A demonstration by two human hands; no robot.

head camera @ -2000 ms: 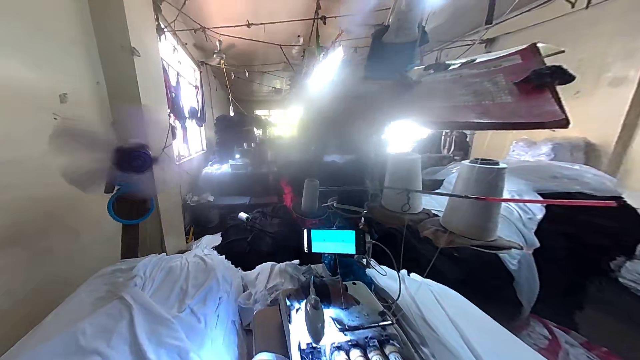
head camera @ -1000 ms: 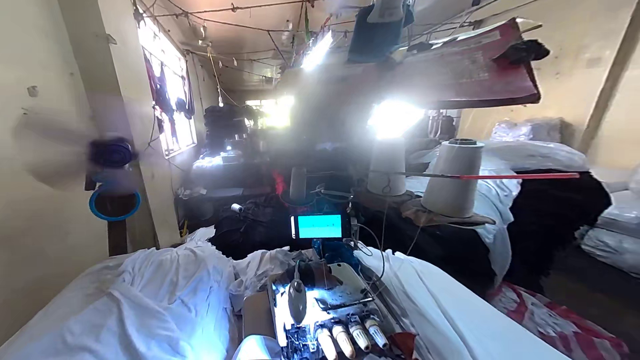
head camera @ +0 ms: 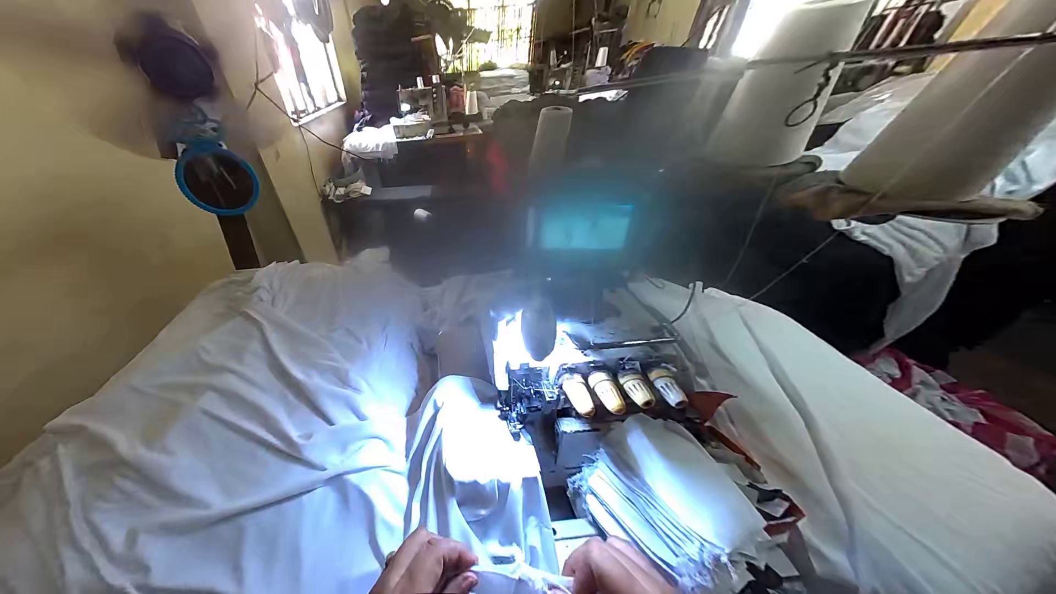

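Observation:
At the bottom edge, my left hand (head camera: 425,563) pinches the edge of a white fabric piece (head camera: 474,462) that runs up to the needle area of an industrial overlock sewing machine (head camera: 528,396). My right hand (head camera: 615,568) is a short way to the right, its fingers closed on the same fabric's frayed edge. Both hands are partly cut off by the frame. Beside the right hand lies a stack of white cut fabric pieces (head camera: 668,495), touching or nearly touching it. A bright lamp lights the needle area, and several tension dials (head camera: 606,390) line the machine's front.
White cloth (head camera: 206,429) is heaped at the left, with more white cloth (head camera: 841,412) along the right. Large thread cones (head camera: 784,91) stand at the upper right. A fan (head camera: 173,66) is by the left wall. A lit screen (head camera: 584,227) is behind the machine.
Both hands have come into view, holding white fabric. The fabric stack right of the machine now shows too. The view has tilted down and moved closer to the machine.

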